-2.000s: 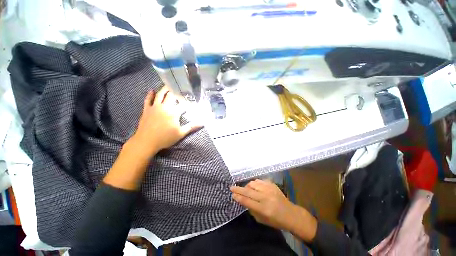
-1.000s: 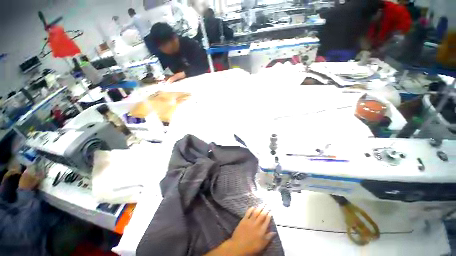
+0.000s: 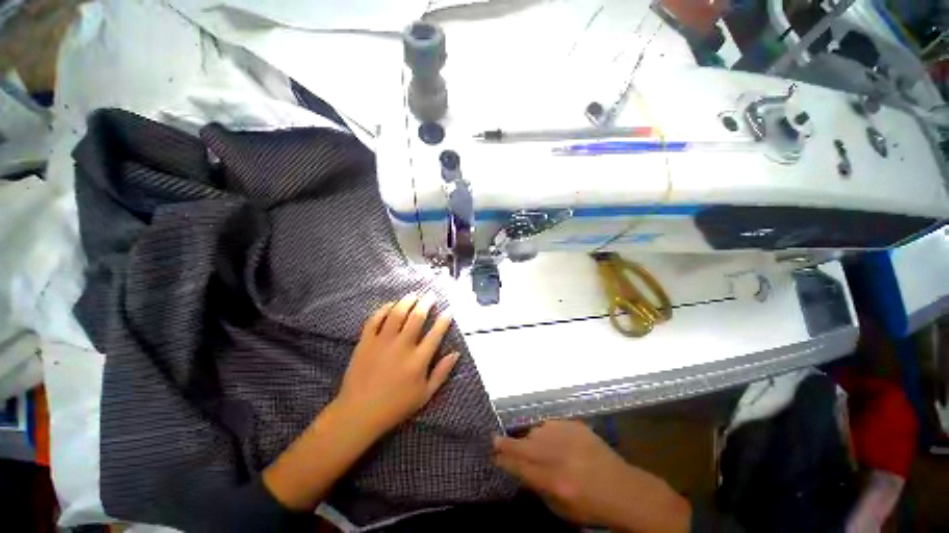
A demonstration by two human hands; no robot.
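Note:
The checked garment piece (image 3: 312, 385) lies over the table left of the needle area, bunched at its far left. My left hand (image 3: 401, 359) rests flat on it, fingers spread, just in front of the lit presser foot area. My right hand (image 3: 552, 463) pinches the cloth's right edge at the table's front edge. The take-up lever guard (image 3: 459, 213) and thread tension assembly (image 3: 526, 229) sit on the left end of the lockstitch machine (image 3: 624, 193). Glare hides the needle and foot.
Gold-handled scissors (image 3: 633, 297) lie under the machine arm. A blue pen (image 3: 624, 148) and grey pen (image 3: 562, 134) lie on the machine head. White sheets (image 3: 114, 62) are at the far left. A measuring strip (image 3: 666, 377) runs along the front edge. Dark and red cloth lies at the lower right.
The view has swung up over the workshop and back down. My left hand is now nearer me on the cloth. My right hand is again in view at the cloth edge.

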